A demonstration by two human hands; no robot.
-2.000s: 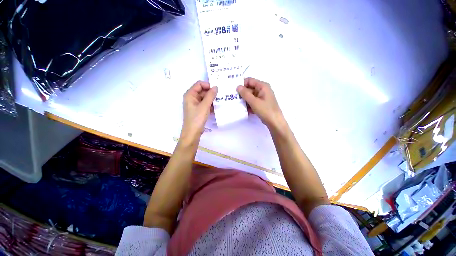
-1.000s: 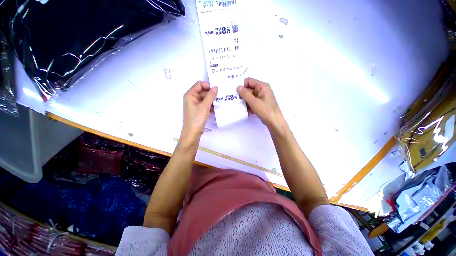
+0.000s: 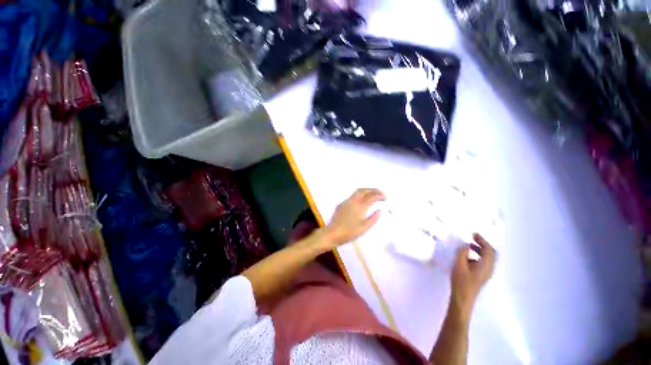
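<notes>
The long white shipping label (image 3: 417,247) lies on the white table between my hands, its print faint in the glare. My left hand (image 3: 357,217) is at its left side with fingers bent; blur and glare hide whether they grip it. My right hand (image 3: 474,262) is at its right side, thumb and fingers curled close together; a hold on the edge cannot be made out. A black garment in a shiny clear bag (image 3: 371,107) lies flat beyond my hands, with a small white rectangle on it.
A grey plastic bin (image 3: 214,139) stands at the table's left edge. Dark bagged garments (image 3: 528,64) are piled at the far right. Red-edged bagged goods (image 3: 61,178) lie at far left. The table (image 3: 564,285) has an orange-yellow edge (image 3: 303,185).
The view has swung left, showing the bin and red-edged goods more fully. My hands are now farther apart, no longer visibly pinching both sides of the label.
</notes>
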